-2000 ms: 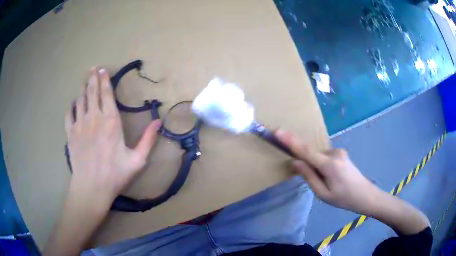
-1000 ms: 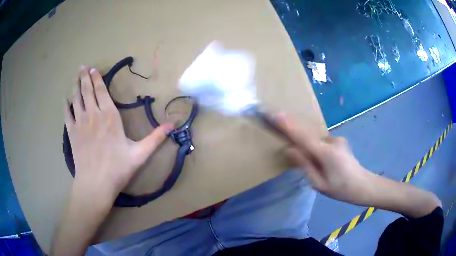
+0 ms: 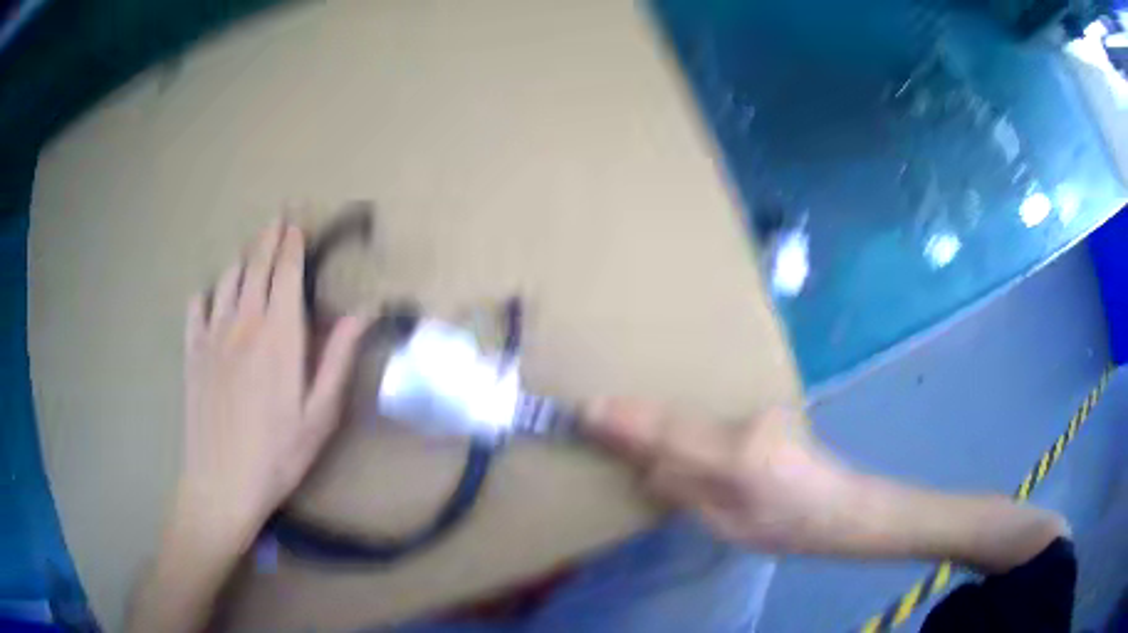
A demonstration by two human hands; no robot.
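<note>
A black headphone frame (image 3: 439, 519) lies on the tan cardboard sheet (image 3: 495, 136), left of centre and blurred. My left hand (image 3: 254, 359) lies flat over its left side, fingers together and pointing away from me, thumb towards the rings. My right hand (image 3: 705, 464) is closed around the dark grip of the padded hammer (image 3: 452, 381). The white padded head is over the ring and joint on the right side of the frame and hides them. Blur hides whether it touches them.
A teal surface (image 3: 866, 161) with shiny scraps and a white label-like piece (image 3: 792, 260) lies beyond the cardboard on the right. Yellow-black tape (image 3: 1064, 433) marks the grey floor. My legs are at the bottom edge.
The padded hammer has come down and left from above the cardboard onto the frame's right joint area. My left hand stays on the frame, its thumb drawn closer to the fingers. The view has shifted and blurred.
</note>
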